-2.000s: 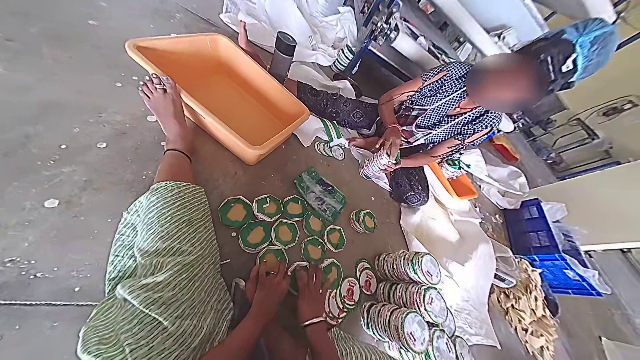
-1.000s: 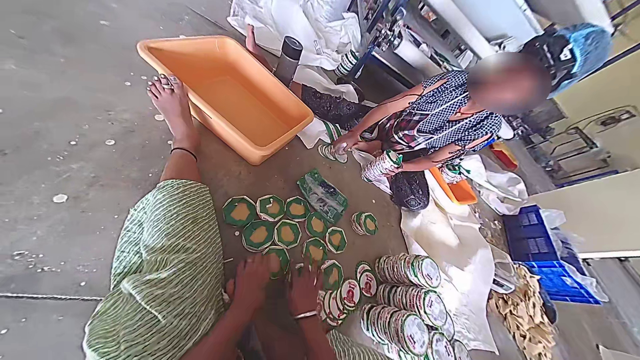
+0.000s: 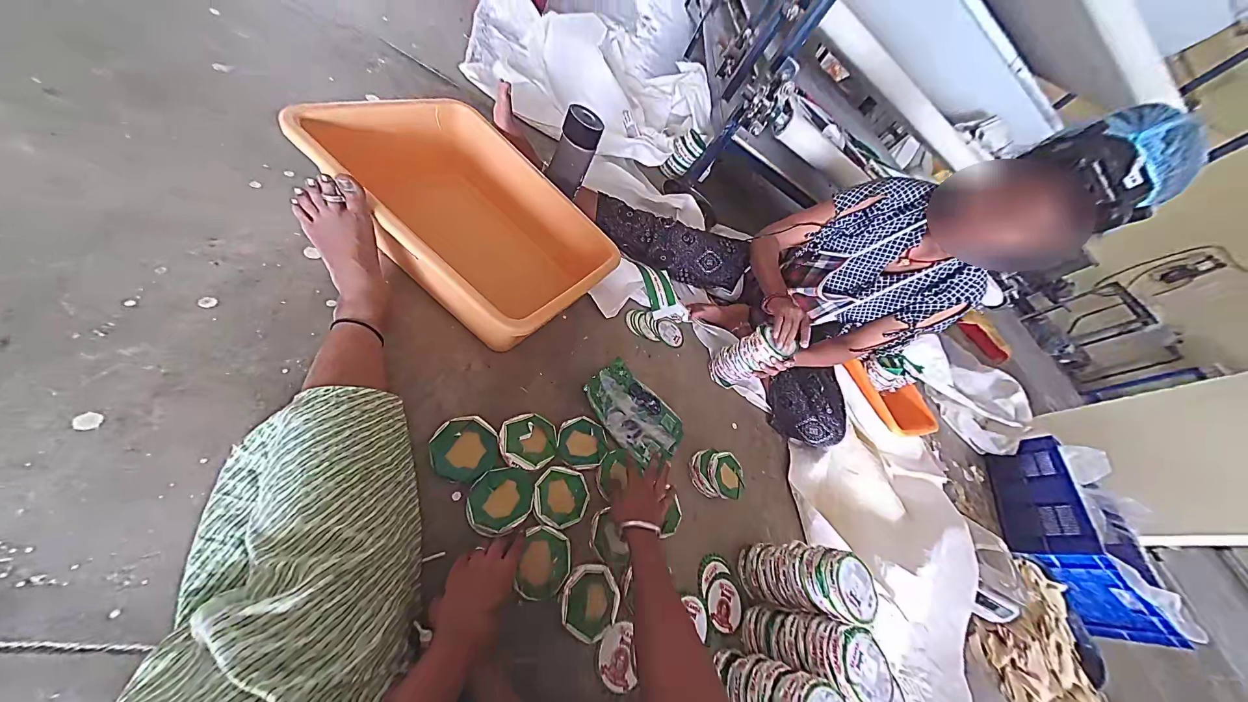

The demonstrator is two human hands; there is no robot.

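My left hand (image 3: 480,585) rests at the lower edge of a group of green octagonal discs with tan centres, its fingertips beside one green disc (image 3: 542,563). Farther right and up, my right hand (image 3: 643,495), with a white bangle at the wrist, reaches over other discs, partly hiding them; whether it grips one cannot be told. Just above its fingers lies a green printed plastic packet (image 3: 634,411). A small stack of green-edged discs (image 3: 719,474) stands to its right. Below are round discs with red and white printed faces (image 3: 616,657).
An orange plastic tub (image 3: 458,205) lies beyond my foot, with a dark cylindrical flask (image 3: 575,146) behind it. Stacked discs (image 3: 809,585) stand at lower right by a white cloth (image 3: 877,507). Opposite sits a person (image 3: 858,263) holding a disc stack. Blue crates (image 3: 1048,497) are at right.
My right hand has moved up and to the right across the green discs, toward the packet. The other person now has both hands at a disc stack; one hand was apart from it a second ago.
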